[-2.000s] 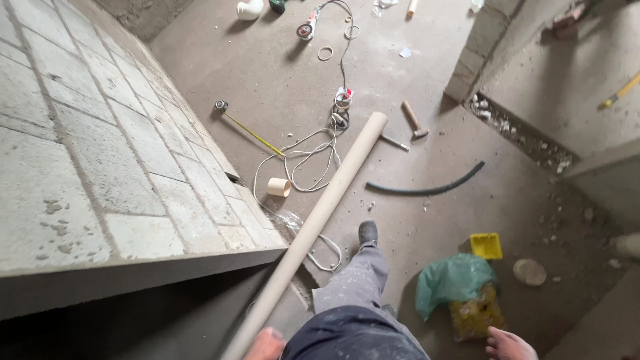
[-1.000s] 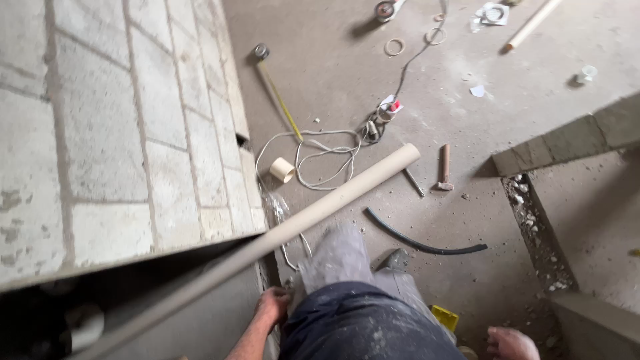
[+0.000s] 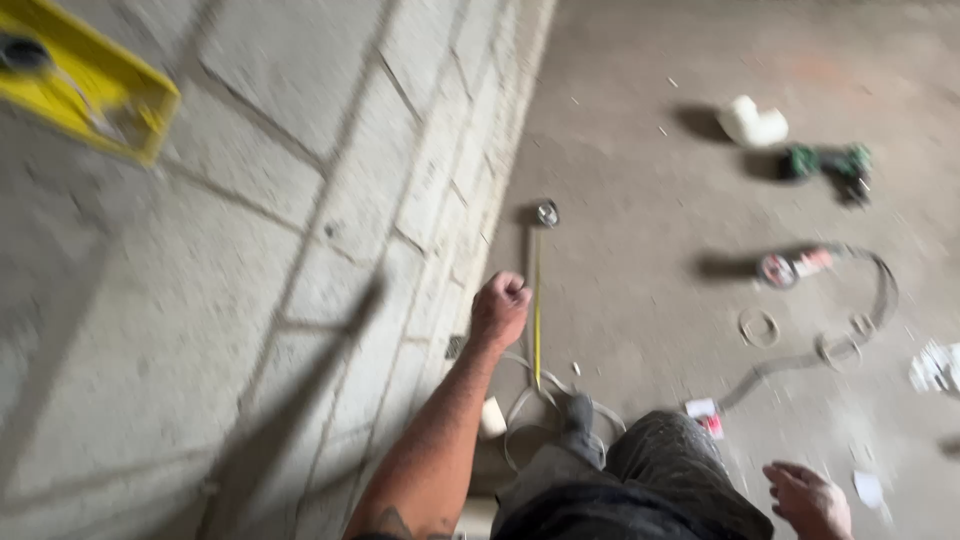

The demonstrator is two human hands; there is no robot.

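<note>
My left hand (image 3: 501, 309) is held out in front of me near the block wall, its fingers curled with nothing seen in them. Just past it a tape measure (image 3: 547, 213) lies on the floor, its yellow blade (image 3: 537, 315) pulled out toward my feet. Low at the right hangs my right hand (image 3: 810, 499), empty, with its fingers loosely bent. A corded angle grinder (image 3: 780, 270), a green cordless power tool (image 3: 829, 163) and a white pipe elbow (image 3: 752, 124) lie on the floor ahead to the right.
The pale block wall (image 3: 360, 180) fills the left side, with a yellow tray (image 3: 90, 90) at upper left. A looped cable (image 3: 551, 390) and a short cream pipe piece (image 3: 491, 418) lie by my feet. Plastic rings (image 3: 758, 328) and paper scraps (image 3: 868, 489) are on the floor at right.
The view has swung far toward the wall. My left hand, low beside the long pipe earlier, is now raised forward. The hammer and the black hose have left the view.
</note>
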